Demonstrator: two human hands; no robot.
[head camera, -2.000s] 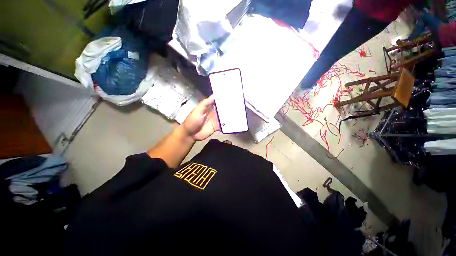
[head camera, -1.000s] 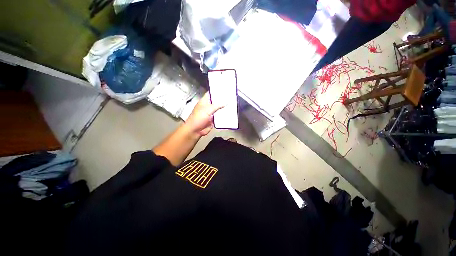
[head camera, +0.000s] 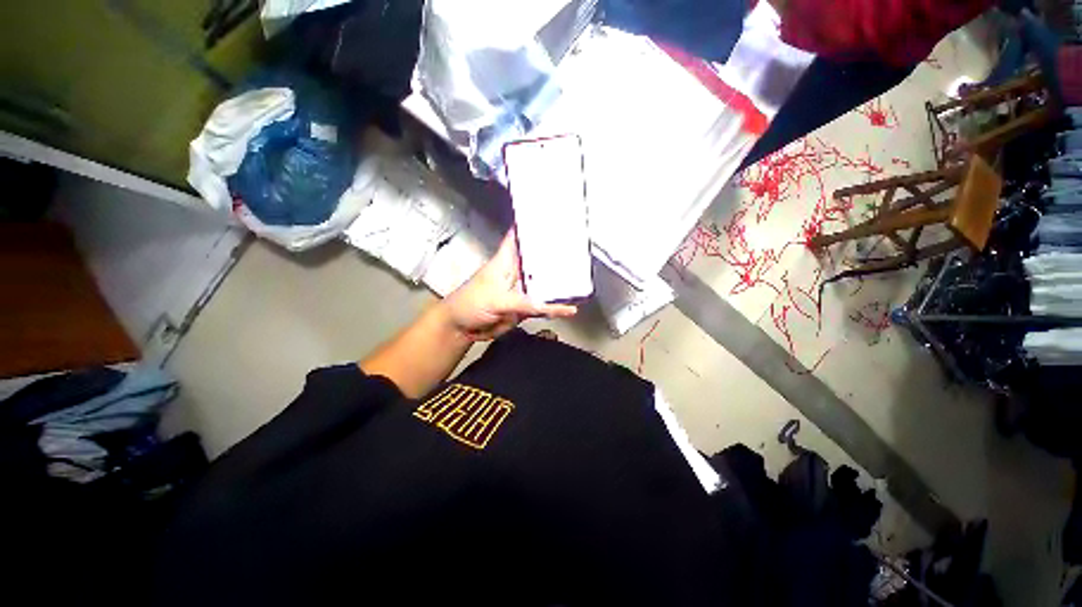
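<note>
A mobile phone (head camera: 553, 221) with a thin dark edge and a glowing white screen stands nearly upright in the picture, in front of the white table's near end. My left hand (head camera: 496, 292) is shut on it from the left and below, with fingers reaching under its lower edge. What the screen shows is too bright to tell. My right hand is not in view.
The white table (head camera: 664, 154) bears clear plastic bags (head camera: 487, 71) and navy cloth (head camera: 688, 21). A person in red (head camera: 872, 26) is beyond it. A white sack with blue plastic (head camera: 291, 176), red strips (head camera: 771, 190) and a wooden stool (head camera: 978, 202) are on the floor.
The thumb that lay over the screen is now off it. The phone has shifted slightly right and up and appears larger. The person in red has moved slightly left.
</note>
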